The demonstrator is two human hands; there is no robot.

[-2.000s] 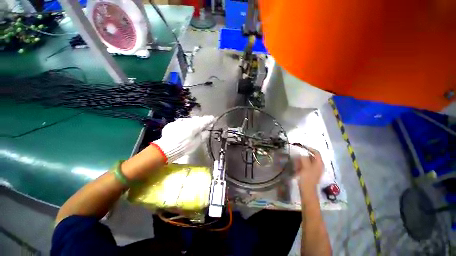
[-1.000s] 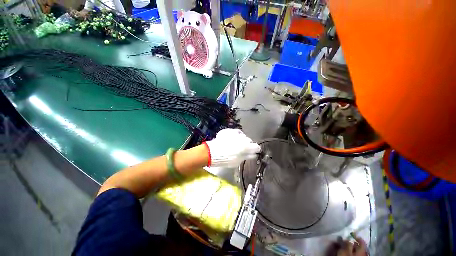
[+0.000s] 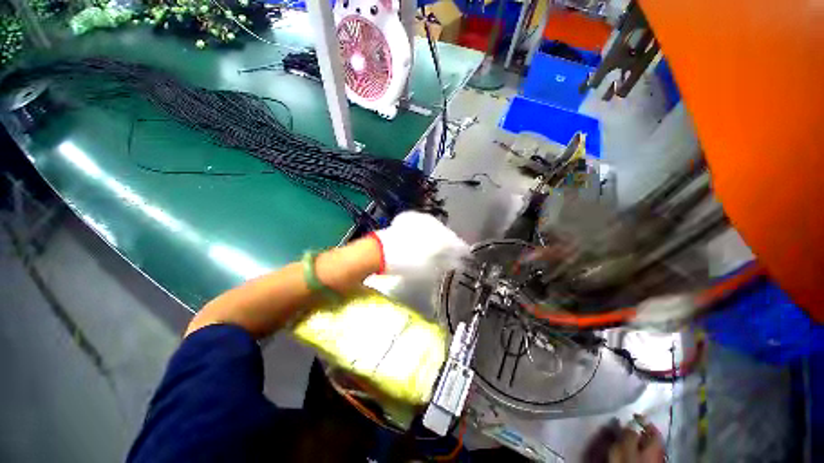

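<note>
My left hand (image 3: 420, 253), in a white knit glove with a red cuff, is at the left edge of the round plate (image 3: 551, 384). Its fingers are blurred beside the silver clamp mechanism (image 3: 492, 288), and I cannot tell whether they hold anything. My right hand (image 3: 628, 443) is small and dim at the bottom edge, near the machine table's front right; a small pale thing shows at its fingers, but its grip is unclear. A silver cylinder (image 3: 450, 393) points toward me beside the yellow wrapped pad (image 3: 375, 348), under my left forearm.
A black cable bundle (image 3: 271, 149) fans over the green bench (image 3: 181, 208), its ends near my left hand. A pig-faced fan (image 3: 366, 54) stands behind. The orange cover (image 3: 759, 118) fills the upper right, with blurred machine parts and an orange ring (image 3: 587, 319) below it. Blue bins (image 3: 551, 118) stand beyond.
Since one second ago, the clamp mechanism and dark rods have appeared over the plate, and the ring and machine parts at right have shifted and blurred. My right hand stays low, away from the plate.
</note>
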